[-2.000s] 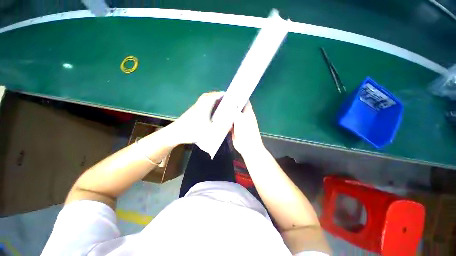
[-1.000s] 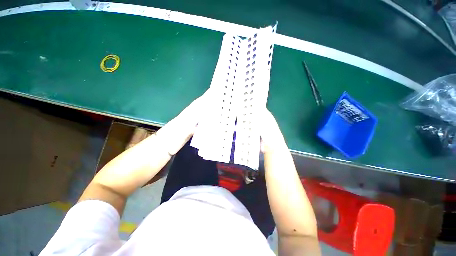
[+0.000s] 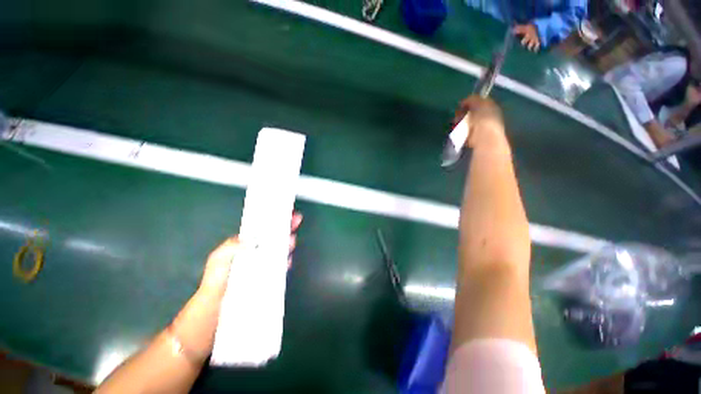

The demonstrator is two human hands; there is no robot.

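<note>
My left hand (image 3: 224,262) holds a long white strip (image 3: 260,254), folded into a narrow bar, above the green bench. Its fingertips show at the strip's right edge; no holes can be made out on the side facing me. My right hand (image 3: 484,117) is stretched far across the bench, closed around a long, thin grey and white piece (image 3: 456,145). That piece is blurred, and the fingers are partly hidden.
Dark tweezers (image 3: 390,265) lie between my arms. A blue bin (image 3: 426,354) is beside my right forearm. Yellow rubber bands (image 3: 28,262) lie far left, a clear plastic bag (image 3: 619,288) right. Another person's hand (image 3: 527,35) and blue sleeve are across the bench; another person sits upper right.
The perforated strip, spread open between both hands, is now a narrow bar in my left hand alone. My right hand has let go and reached across. The view has shifted forward and right.
</note>
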